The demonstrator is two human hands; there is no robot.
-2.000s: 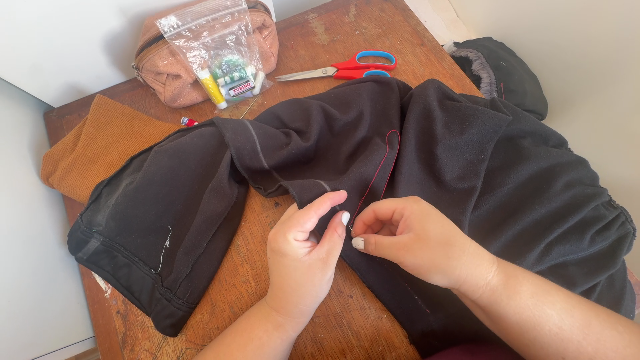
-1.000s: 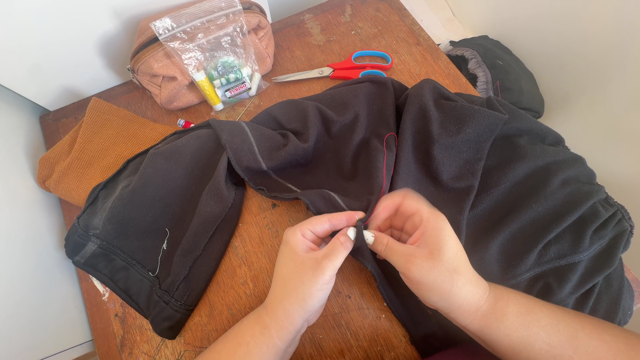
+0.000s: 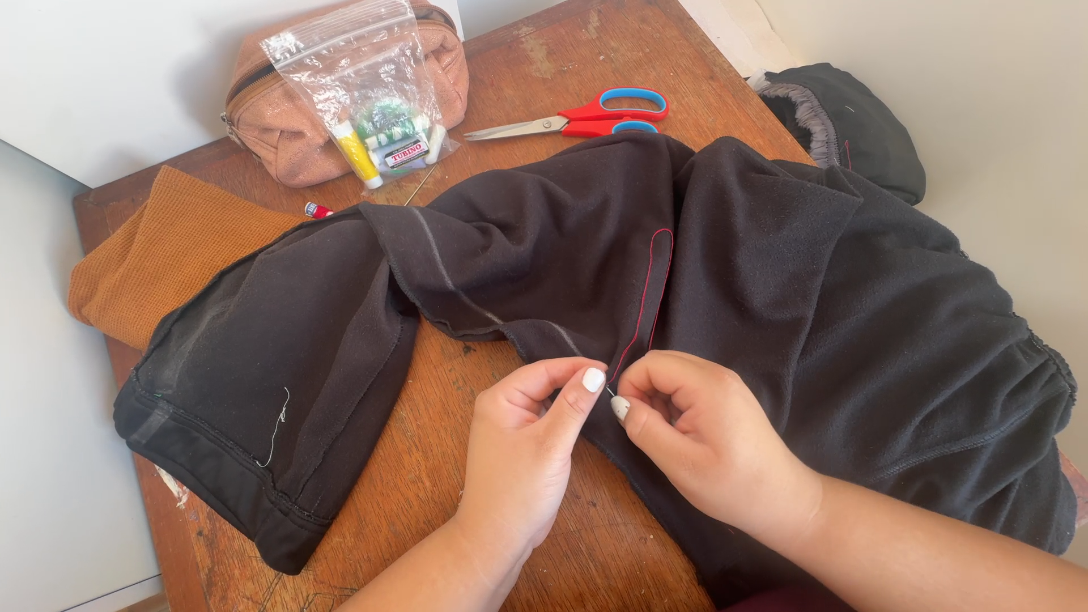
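Note:
Black fleece fabric (image 3: 748, 255) lies in folds over a wooden table. My left hand (image 3: 535, 425) pinches the fabric's edge between thumb and forefinger. Close to its right, my right hand (image 3: 697, 425) holds a thin sewing needle (image 3: 610, 392), whose shaft shows between the fingertips of both hands. A red thread (image 3: 643, 297) loops up over the fabric from the fingertips and comes back down behind my right hand. A pale seam line (image 3: 442, 263) runs along the fabric toward my left hand. How far the needle passes through the cloth cannot be told.
Scissors with red and blue handles (image 3: 586, 119) lie behind the fabric. A clear zip bag (image 3: 374, 93) of thread spools leans on a pink pouch (image 3: 297, 127). Rust-coloured knit cloth (image 3: 195, 246) and a small red spool (image 3: 317, 210) are at left. Another dark garment (image 3: 867, 127) is beyond the table's right edge.
My right hand was drawn up close against my left hand at the fabric's edge a second ago; now the fingertips are slightly apart, with the needle showing between them.

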